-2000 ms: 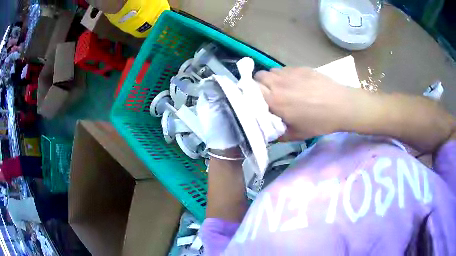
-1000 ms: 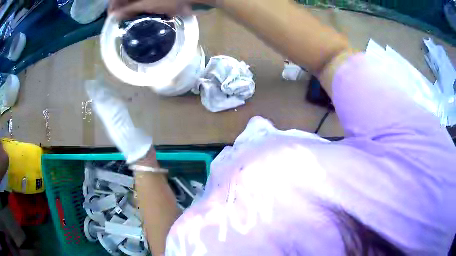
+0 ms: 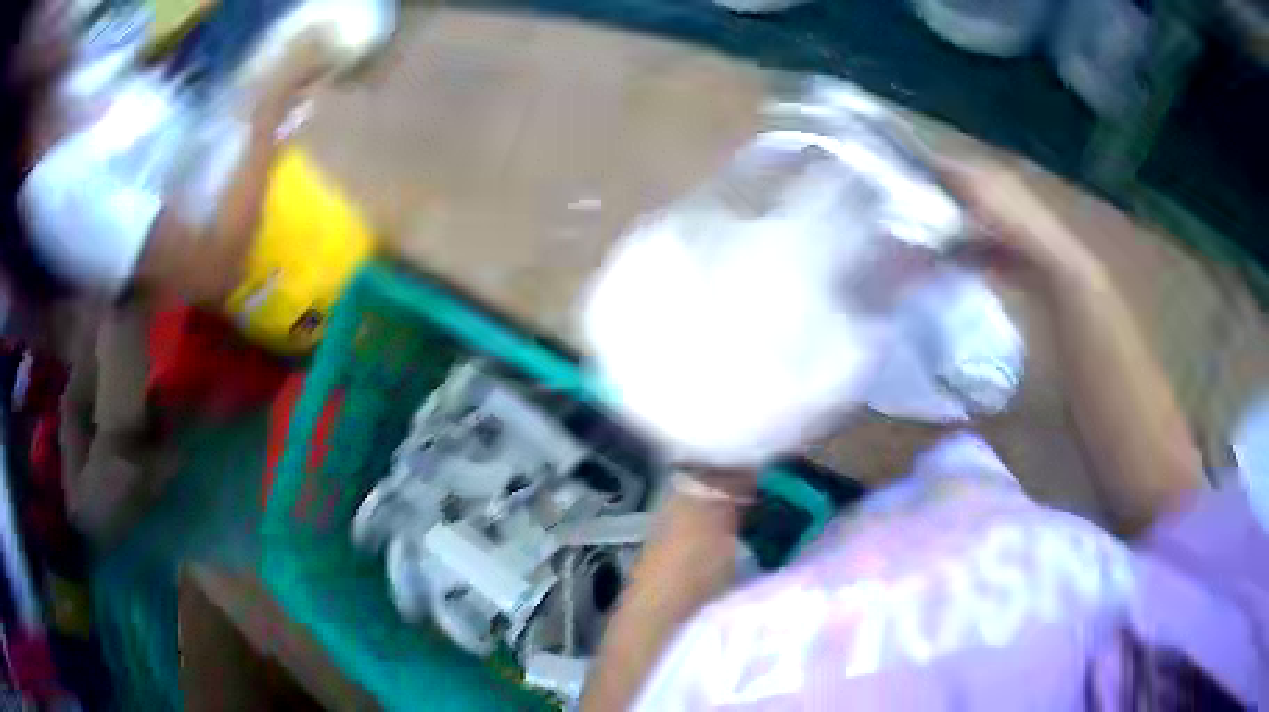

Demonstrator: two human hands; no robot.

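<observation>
A large white rounded piece (image 3: 724, 327), blurred and overexposed, is in front of me over the crate's edge and bench. A clear, shiny housing part (image 3: 856, 146) shows at its upper right; whether they are one piece is unclear. My bare right hand (image 3: 981, 209) is at the clear part's right side and grips it, fingers partly hidden. My gloved left hand (image 3: 710, 431) is at the lower side of the white piece; glove and piece blur together, so its fingers cannot be made out. A crumpled white cloth (image 3: 974, 355) lies right of the piece.
A green crate (image 3: 313, 473) holds a heap of white-grey ring brackets (image 3: 487, 515) at lower left. Another person's arm (image 3: 258, 167) reaches over the bench at upper left, near a yellow object (image 3: 306, 251). A dark green conveyor with white housings runs along the top.
The view has swung left, bringing the crate and another person into sight. My left hand, apart from the housing before, is now against the white piece. The dark round centre no longer shows.
</observation>
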